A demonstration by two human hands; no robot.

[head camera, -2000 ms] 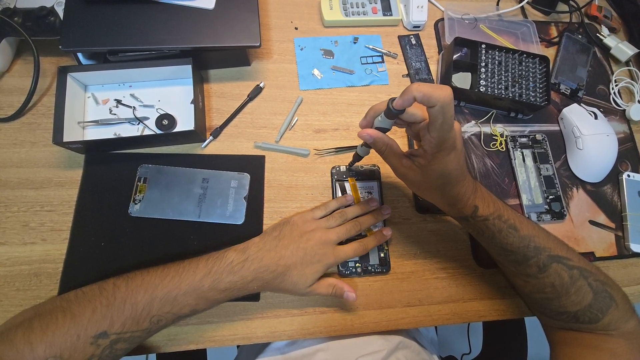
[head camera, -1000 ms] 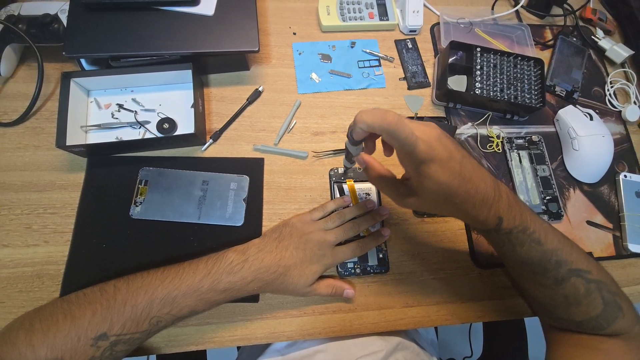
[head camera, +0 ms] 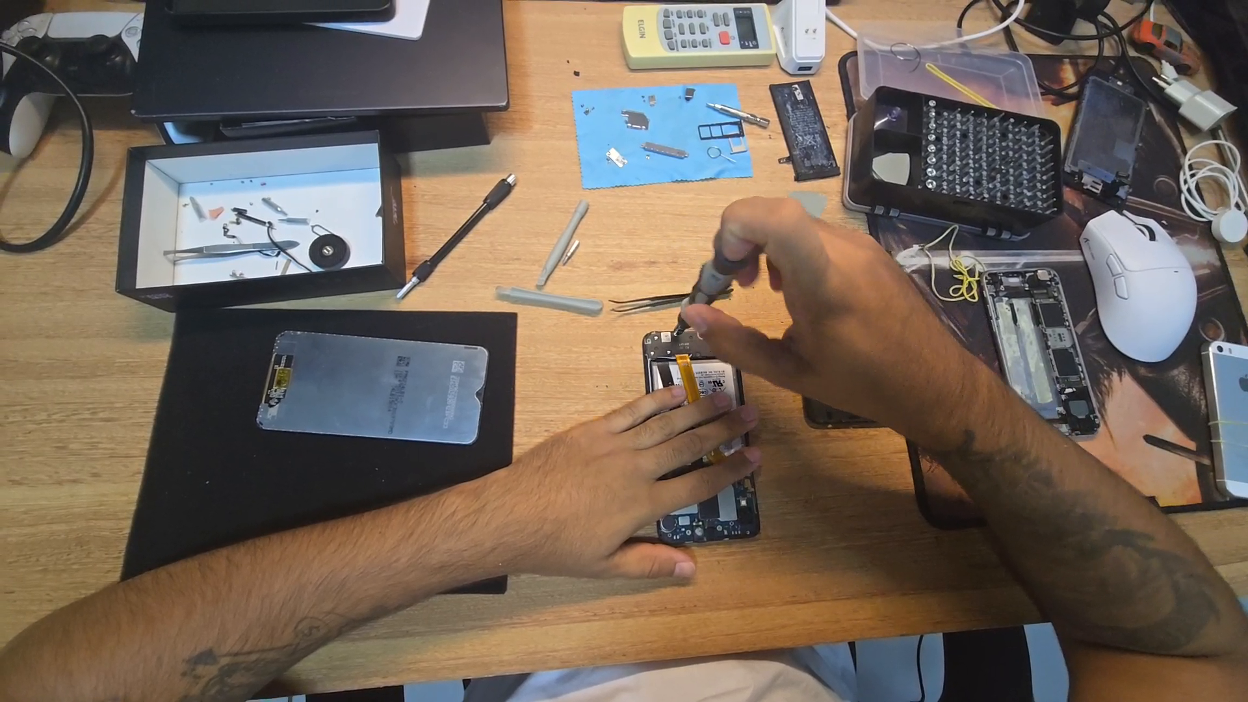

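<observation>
An opened smartphone (head camera: pixel 709 526) lies upright to me near the table's front edge, its battery and an orange flex cable (head camera: pixel 686 375) exposed. My left hand (head camera: pixel 624 468) rests flat across its middle with fingers spread, hiding part of the battery. In my right hand (head camera: pixel 814 312) is a grey and black precision screwdriver (head camera: pixel 714 278), tilted, its tip at the phone's top edge. Black tweezers (head camera: pixel 663 302) lie just beyond the phone. Two plastic pry tools (head camera: pixel 549 300) are to their left. A detached display panel (head camera: pixel 375 387) lies face down on a black box lid.
An open box (head camera: pixel 146 219) with small parts stands at left. Behind are a blue cloth (head camera: pixel 609 107) with parts, a loose battery (head camera: pixel 804 132) and a yellow remote (head camera: pixel 673 39). On the right sit a bit case (head camera: pixel 985 156), another opened phone (head camera: pixel 1038 341) and a white mouse (head camera: pixel 1136 283).
The screwdriver has stayed at the phone's top end while my right hand's grip and angle on it have shifted. My left hand has stayed on the phone.
</observation>
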